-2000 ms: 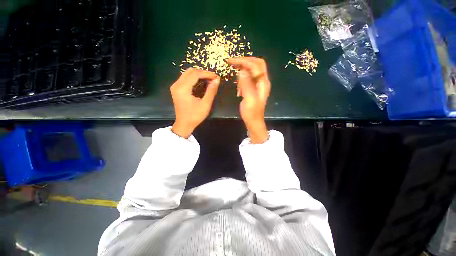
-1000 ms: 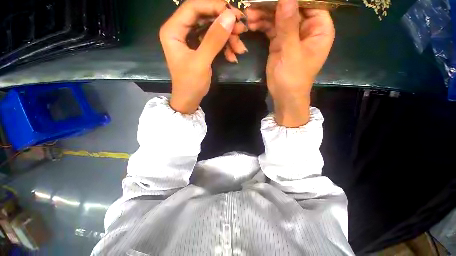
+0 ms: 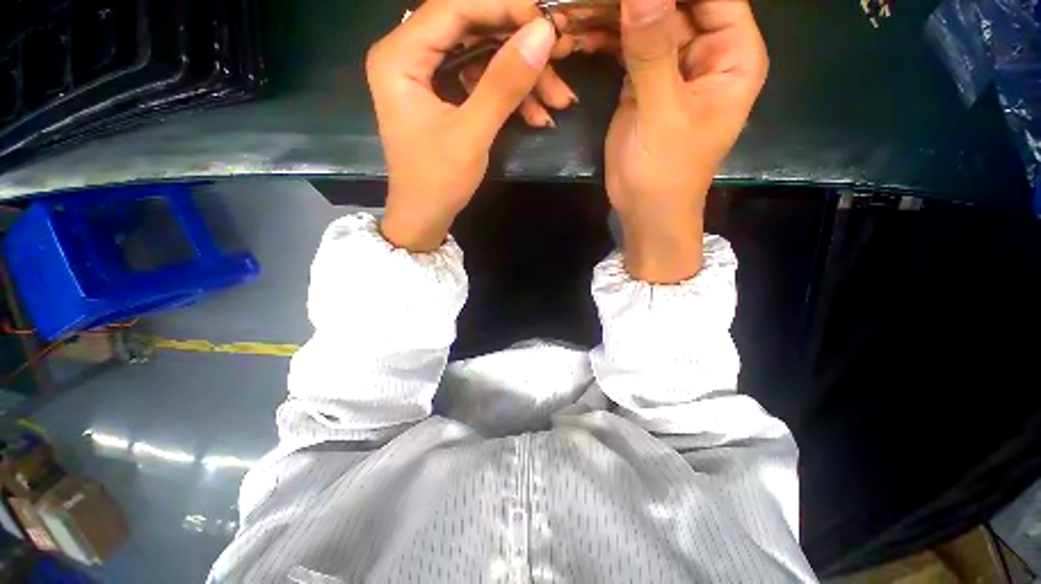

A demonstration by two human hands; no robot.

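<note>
My left hand (image 3: 448, 120) is at the top of the view, thumb and forefinger pinched on a small black housing (image 3: 547, 14), of which only a dark edge shows. My right hand (image 3: 676, 126) is close beside it on the right, cut off by the top edge. Its thumb presses on slim metal tweezers (image 3: 594, 3), which show only as a thin strip at the top edge and reach the housing. Most of the housing is hidden by my left fingers.
Black blister trays (image 3: 137, 69) are stacked at the upper left. The bench's front edge (image 3: 548, 169) runs below my hands. A few small parts (image 3: 877, 9) and clear plastic bags (image 3: 970, 46) show at upper right. A blue stool (image 3: 114, 257) and cardboard boxes (image 3: 71, 519) stand at left.
The view has tilted down, so the large pile has left the picture. My hands have come together, and the tweezers now show in my right hand.
</note>
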